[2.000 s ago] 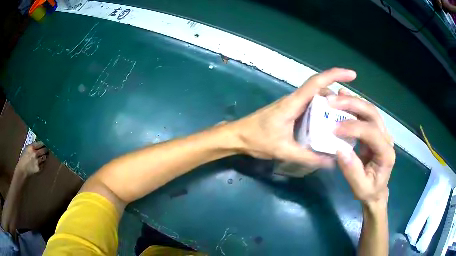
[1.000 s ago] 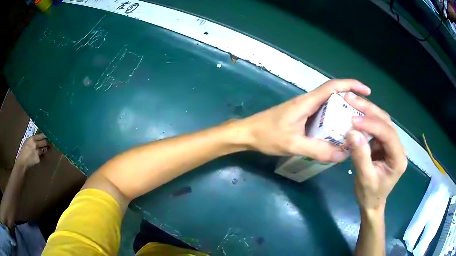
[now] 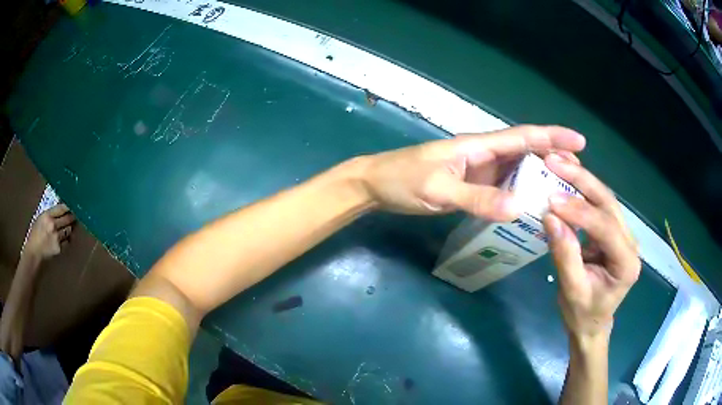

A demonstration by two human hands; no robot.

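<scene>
A white printed carton [image 3: 492, 255] stands on the green bench, right of centre, with blue lettering and a green-screened device pictured on its side. Its top end is closed. My left hand [image 3: 467, 170] is at the carton's upper left, thumb against the top edge and fingers stretched over behind it; its grip looks loose. My right hand [image 3: 594, 245] is at the right of the top, with fingertips on the top panel and upper edge. The carton's far side is hidden by my hands.
A white rail [image 3: 443, 103] runs along the bench's far side, with a dark green surface beyond. A yellow strip [image 3: 681, 253] and white wrapped products [image 3: 673, 348] lie at right. Another person's hand [image 3: 49, 232] is over brown cardboard [image 3: 71, 289] at lower left.
The carton's top has gone from tilted toward me and mostly covered to upright with its printed side showing. My left hand has loosened and shifted up and left off the front side.
</scene>
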